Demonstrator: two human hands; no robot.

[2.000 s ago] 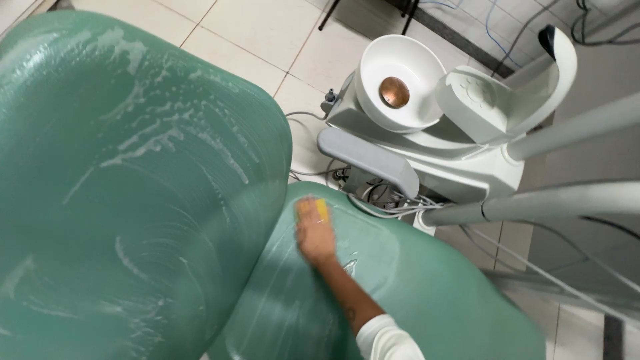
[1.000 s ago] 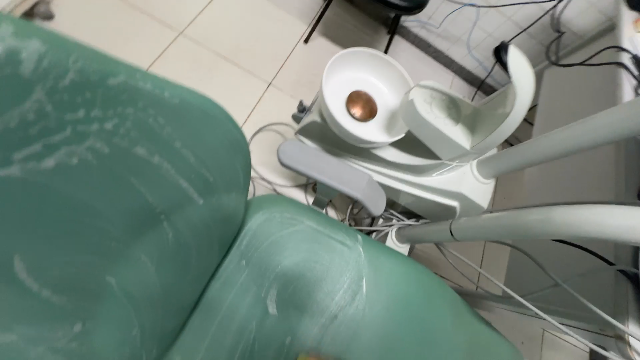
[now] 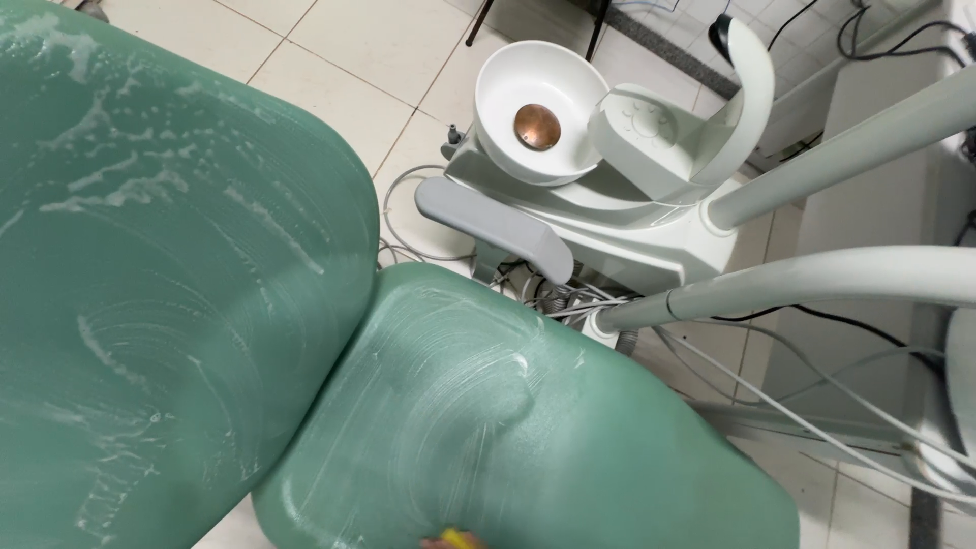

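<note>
A green padded dental chair fills the left and lower part of the view. White suds streak its large backrest (image 3: pixel 191 305), and thinner curved streaks mark the seat (image 3: pixel 457 381). At the bottom edge, the fingertips of my right hand (image 3: pixel 438 543) show beside a yellow sponge (image 3: pixel 457 538) and hold it against the seat. The rest of that hand is cut off by the frame. My left hand is not in view.
A grey armrest (image 3: pixel 496 229) stands by the seat's far edge. Beyond it are a white spittoon bowl (image 3: pixel 499 122) with a copper-coloured drain cover, thick white support arms (image 3: pixel 823 282) and loose cables (image 3: pixel 793 412). Pale floor tiles (image 3: pixel 351 91) lie behind.
My right hand with the yellow sponge has moved from the seat's upper corner near the armrest down to the bottom edge of the view. More white streaks show on the seat.
</note>
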